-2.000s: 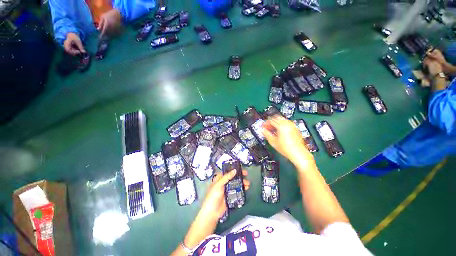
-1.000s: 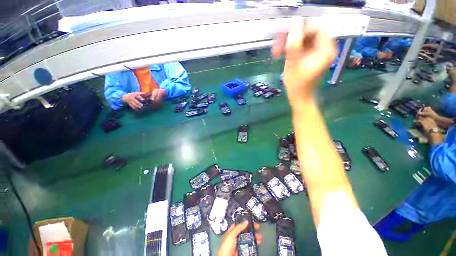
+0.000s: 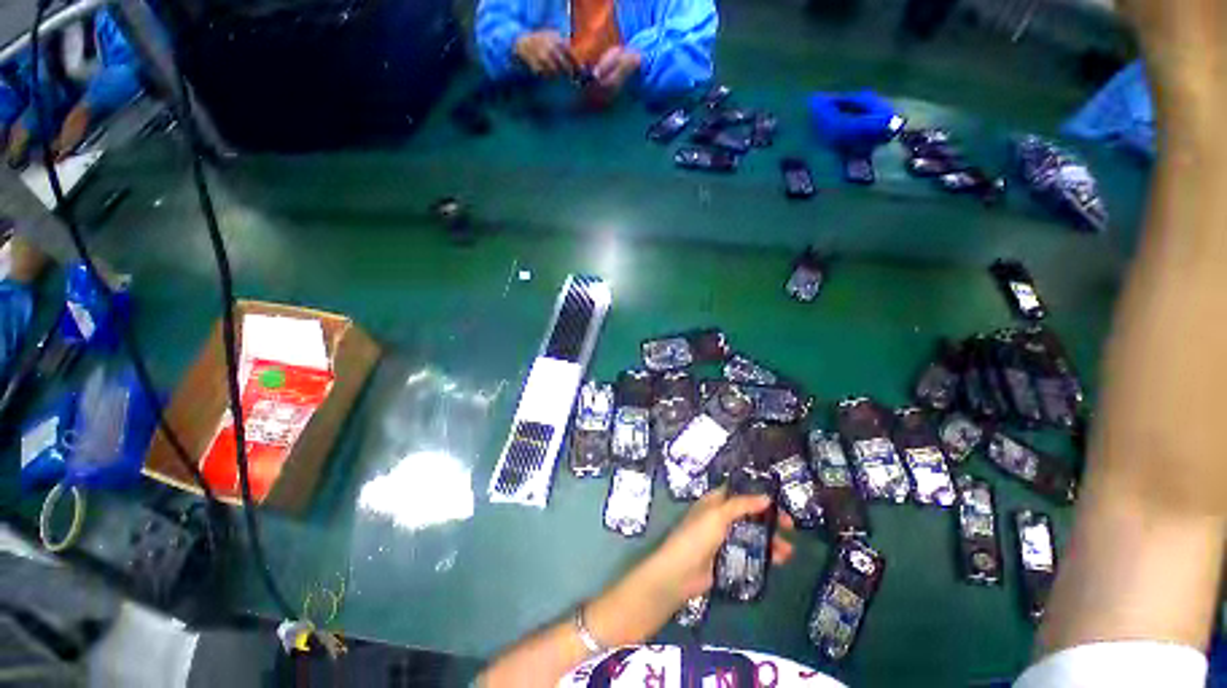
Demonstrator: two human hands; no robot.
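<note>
My left hand is shut on a part-built handset and holds it upright, low in the middle of the view. My right forearm is raised along the right side; the hand is cut off by the top edge, so its fingers do not show. Many part-built handsets lie in a loose heap just beyond my left hand, some with bright white areas. The long striped stack of strip sheets lies left of the heap.
An open carton with a red printed packet stands at left. Black cables hang in front of it. Shiny clear film lies beside the stack. Across the green bench are a worker in blue, a blue bin and a bagged bundle.
The view has swung left and down, bringing the whole carton and the cables into view. My right arm is now at the right side, its hand out of view. My left hand still holds the handset.
</note>
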